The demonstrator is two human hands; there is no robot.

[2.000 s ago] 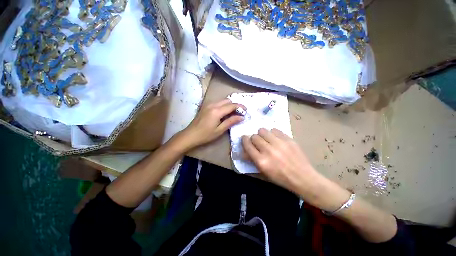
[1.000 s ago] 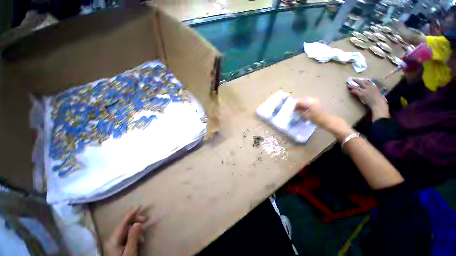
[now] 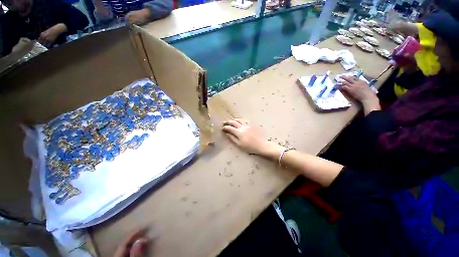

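My right hand (image 3: 241,134) lies low over the cardboard-covered bench, beside the carton's right corner, fingers apart and nothing in it. My left hand (image 3: 132,246) is blurred and cut off by the bottom edge; its thumb and a finger show, with nothing visible between them. A whitish square peg tray (image 3: 332,104) with several blue-grey upright posts sits on the bench to the right, away from my right hand. Small blue-and-gold metal parts (image 3: 100,128) lie heaped on the white liner (image 3: 126,175) in the open carton (image 3: 176,70) at left.
Another person's hand (image 3: 358,91) is at a tray at right, with a pink-red squeeze bottle (image 3: 405,49) nearby. A white cloth (image 3: 322,55) and silvery-gold oval pieces (image 3: 363,46) lie farther along. Dark crumbs (image 3: 229,170) dot the bench. More people sit across the green strip.
My right hand has let go of the tray and moved back left toward the carton. The tray now stands farther right, by the other person's hand. My left hand is lower in the picture.
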